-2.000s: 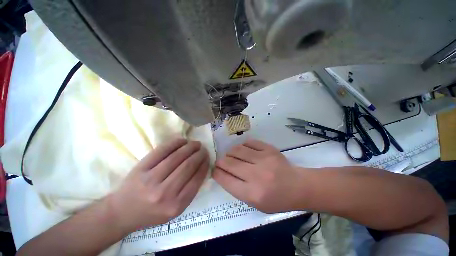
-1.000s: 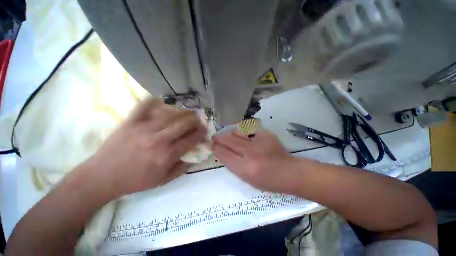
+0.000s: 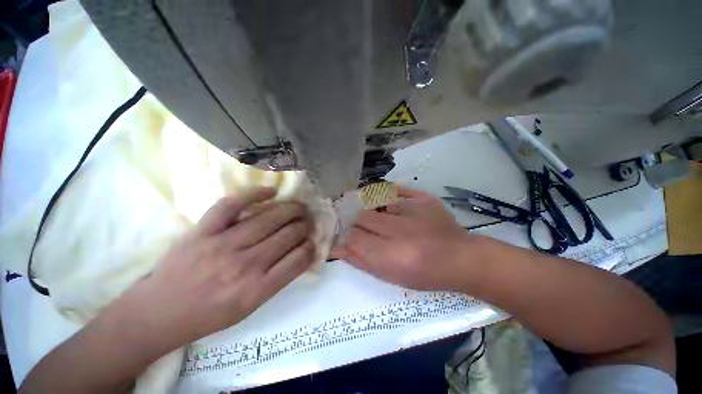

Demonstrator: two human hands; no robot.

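Observation:
Pale yellow fabric (image 3: 115, 215) lies bunched on the white table left of the needle area, with a thin black cord (image 3: 75, 178) curving over it. My left hand (image 3: 250, 258) lies on the fabric with its fingers pressing the part near the needle. My right hand (image 3: 408, 235) is at the fabric's right edge, fingertips at the edge beside the brass-coloured knob (image 3: 377, 195). The grey machine head (image 3: 308, 69) hangs over both hands. The needle and presser foot are hidden behind it.
Black-handled shears (image 3: 566, 208), thread snips (image 3: 485, 204) and a white pen (image 3: 543, 150) lie right of my right hand. A printed ruler (image 3: 323, 331) runs along the front table edge. A red basket (image 3: 6, 100) shows at the far left, and light cloth (image 3: 493, 358) below the table edge.
My left hand has moved down and flattened on the fabric. My right hand has shifted slightly right, its fingers closer to the brass-coloured knob. The fabric edge has turned by the fingertips.

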